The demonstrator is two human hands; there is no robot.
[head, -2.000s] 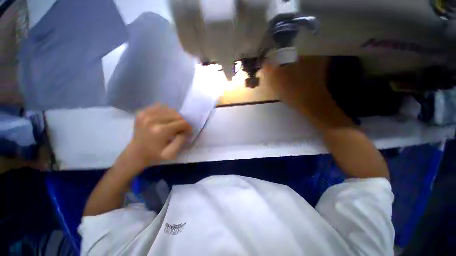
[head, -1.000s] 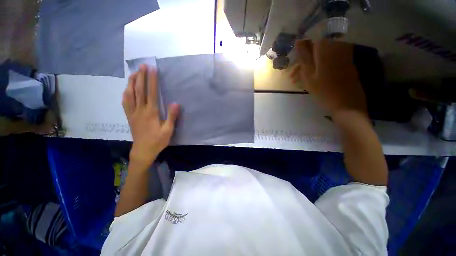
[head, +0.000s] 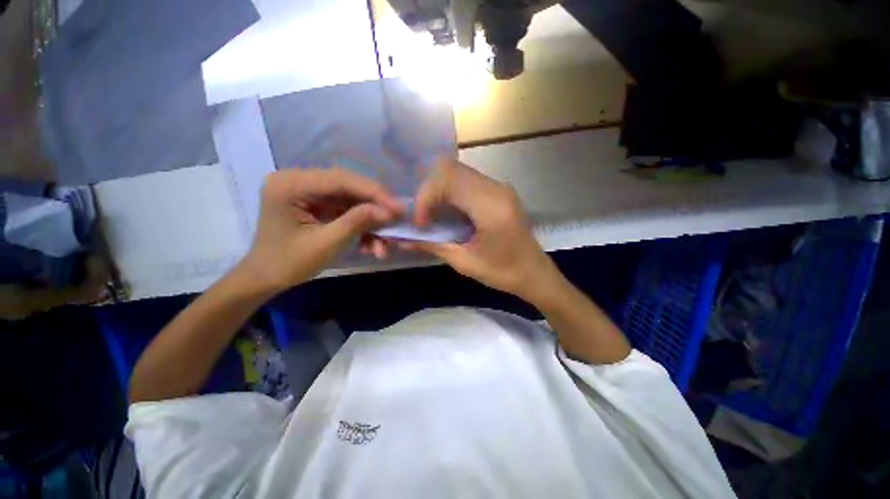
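Note:
A grey fabric panel (head: 342, 127) lies on the white table left of the lit needle area, with a pale strip (head: 246, 146) along its left side. My left hand (head: 317, 219) and my right hand (head: 483, 224) meet over the panel's near part, at the table's front edge. Both pinch a folded pale grey edge of the cloth (head: 429, 232) between their fingers. The fingertips are blurred, and whether this edge is the panel's own cannot be told for certain.
The sewing machine's presser foot area (head: 449, 39) is at the top centre. A dark fabric pile (head: 703, 107) lies on the right, with thread snips (head: 673, 169) before it. Another grey piece (head: 137, 88) lies upper left. Blue baskets (head: 673, 302) are below the table edge.
My right hand has left the machine bed and come to the cloth beside my left hand. My left hand has moved off the pale strip to the near edge. The camera view has shifted.

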